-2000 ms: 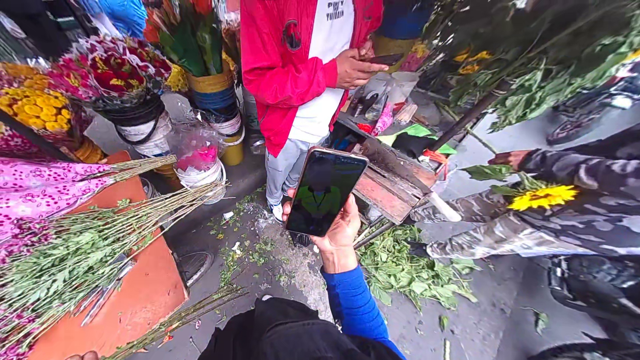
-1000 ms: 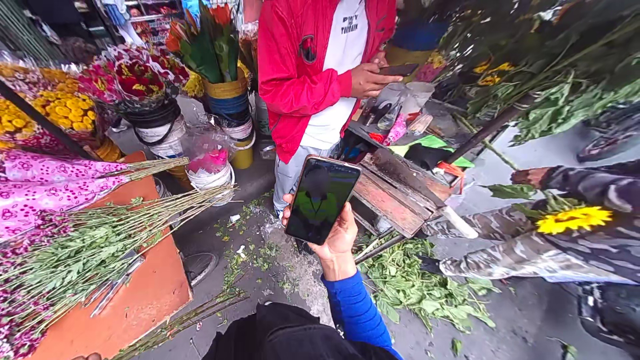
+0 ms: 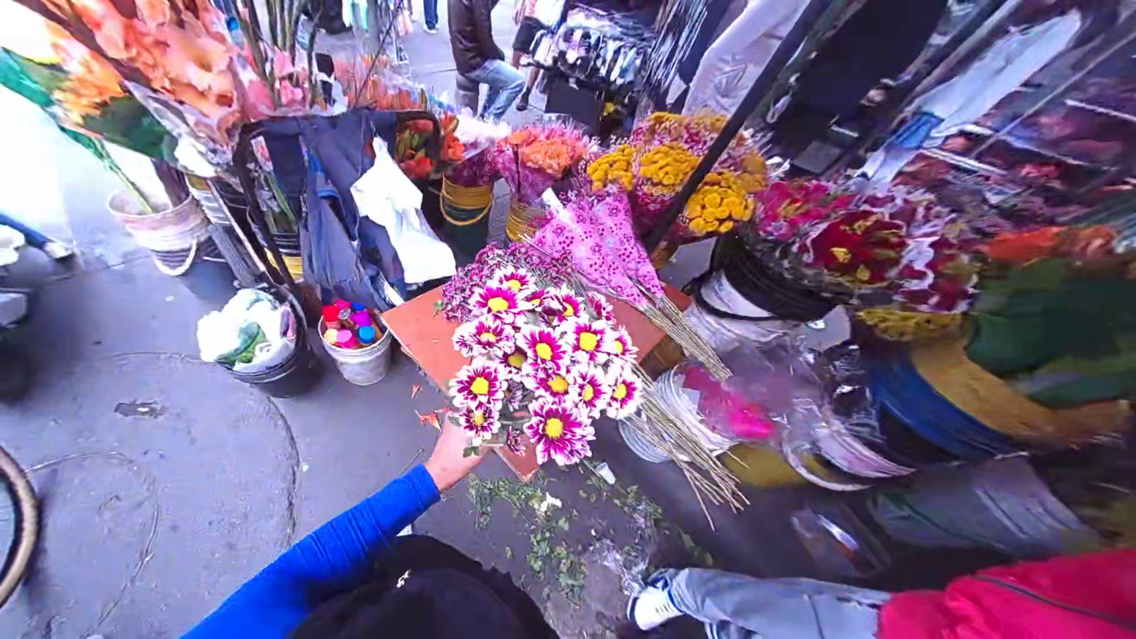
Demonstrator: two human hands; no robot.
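Observation:
My left hand (image 3: 454,454), in a blue sleeve, comes up from the lower left and holds a bunch of purple-and-white chrysanthemums (image 3: 543,351) with yellow centres. The blooms hide most of its fingers. This bunch is above an orange-red tabletop (image 3: 428,335), beside smaller purple flowers (image 3: 479,266) and a bouquet wrapped in pink patterned paper (image 3: 603,244). Bare stems (image 3: 688,444) stick out past the table on the right. My right hand is out of view.
Buckets of yellow flowers (image 3: 667,165) and dark red flowers (image 3: 865,244) stand behind and right. A bucket of coloured caps (image 3: 357,355) and one with white plastic (image 3: 257,342) are on the left. A person's leg (image 3: 772,595) is at lower right, near leaf scraps (image 3: 550,532).
The view has swung far to the left. The smartphone and the right hand that held it are out of view. My left hand now shows, holding the chrysanthemums.

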